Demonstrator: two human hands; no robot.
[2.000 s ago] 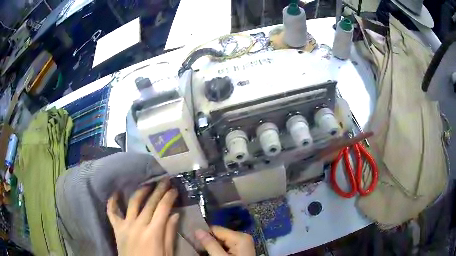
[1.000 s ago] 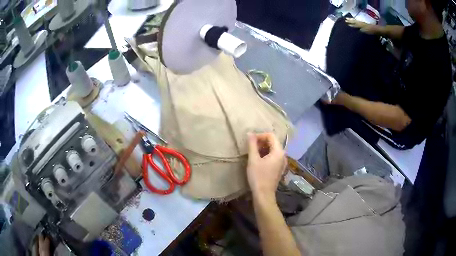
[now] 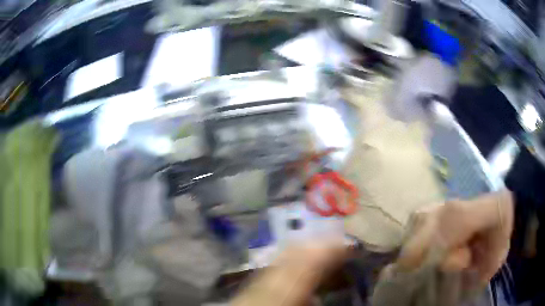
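Note:
The whole view is strongly blurred. My right hand (image 3: 469,239) is at the lower right, with its fingers closed on taupe cloth (image 3: 412,278) that hangs down below it. My left hand (image 3: 320,257) reaches in from the bottom middle, a smear in front of the table edge; its fingers cannot be made out. Grey-brown garment cloth (image 3: 173,257) lies at the left end of the overlock machine (image 3: 257,140), spread toward the table's front edge. The needle area is too blurred to read.
Red-handled scissors (image 3: 331,194) lie right of the machine, beside draped beige cloth (image 3: 391,167). An olive-green pile (image 3: 27,197) is at the far left. A large grey reel (image 3: 424,86) stands behind the beige cloth. A blue patch (image 3: 260,234) shows near the table's front edge.
The view has swung back left toward the machine. My right hand, earlier over the beige cloth, now holds taupe cloth at the lower right. My left hand has left the machine area and moved right.

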